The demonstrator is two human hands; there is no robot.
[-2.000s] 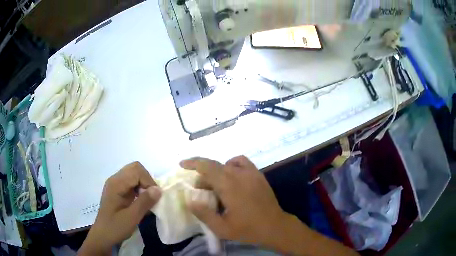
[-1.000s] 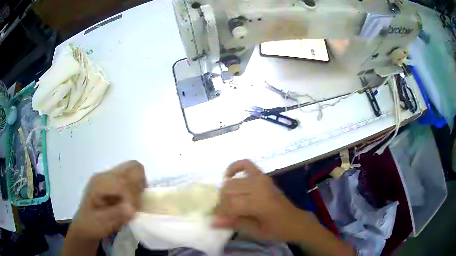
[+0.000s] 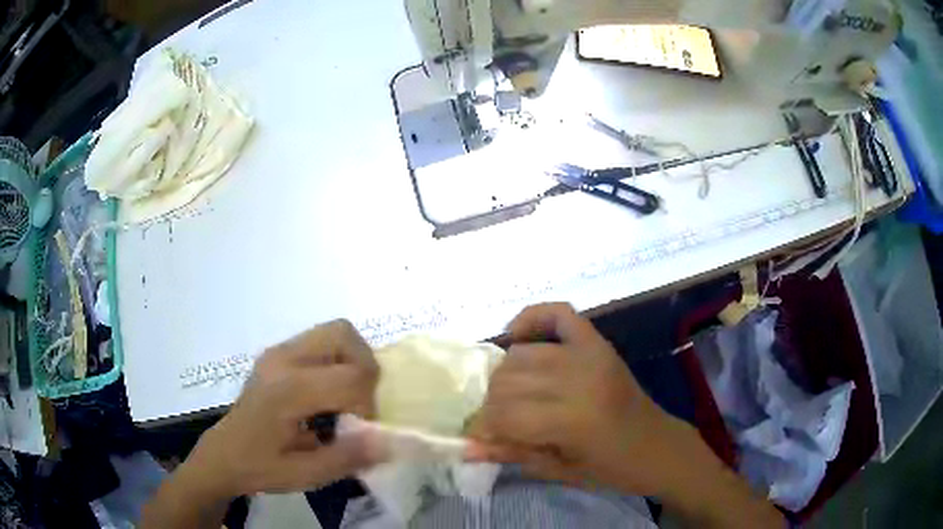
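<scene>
A cream fabric pouch-like piece [image 3: 429,393] is held at the table's front edge, above the wearer's lap. Its yellower inside faces up and its whiter outer layer hangs below. My left hand [image 3: 310,408] grips its left side, fingers curled. My right hand [image 3: 558,398] grips its right side, with thumb and fingers at the near edge. Both hands are bare; the fabric within the fists is hidden.
The sewing machine [image 3: 641,31] stands at the back, with a lit smartphone [image 3: 648,50] behind the needle area. Black-handled snips [image 3: 620,193] lie right of the needle plate [image 3: 434,134]. A cream fabric heap [image 3: 171,139] lies left, beside a turquoise basket [image 3: 117,331]. A dark red bin [image 3: 827,362] stands right.
The hands moved apart from their bunched hold, then slightly closer again, and shifted right. The piece now shows a rounder, yellower inside. The camera view has also shifted.
</scene>
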